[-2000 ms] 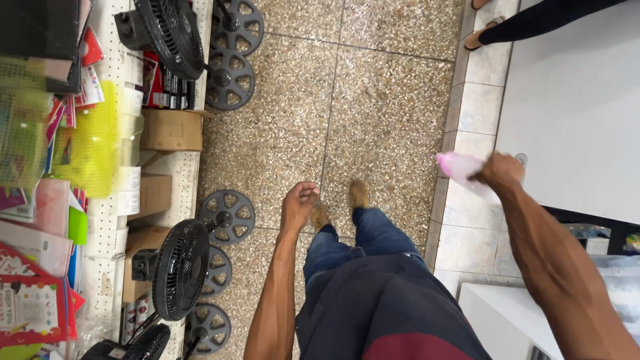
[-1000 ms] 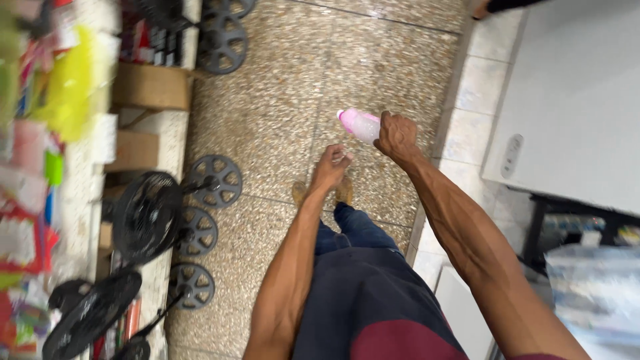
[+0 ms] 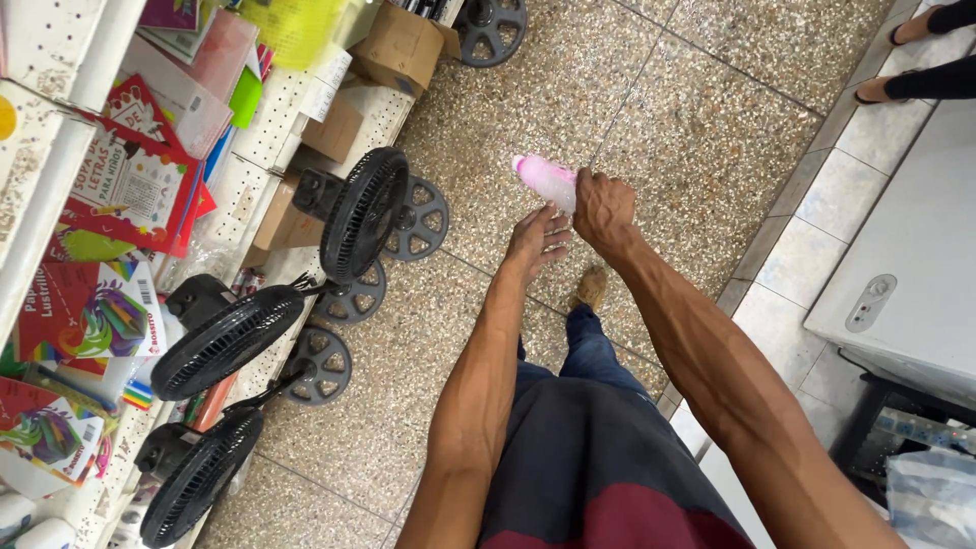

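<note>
A pink-tinted clear plastic bottle (image 3: 546, 181) lies nearly level in the air above the speckled floor, its pink-ringed cap end pointing up and left. My right hand (image 3: 604, 204) is closed around its other end. Just below and left of the bottle is my left hand (image 3: 540, 240), palm turned toward it, fingers apart and holding nothing. The left fingertips are close to the bottle's underside; whether they touch it I cannot tell.
Black pedestal fans (image 3: 364, 215) with round slotted bases line the left, beside white shelving with cardboard boxes (image 3: 398, 47) and paper packs (image 3: 91, 309). On the right stand a white appliance (image 3: 915, 259) and a tiled ledge (image 3: 816, 229). Another person's feet (image 3: 875, 90) show at top right.
My right hand has brought the bottle from out at the right to in front of me, near my left hand. The left hand's fingers have spread. The view has turned.
</note>
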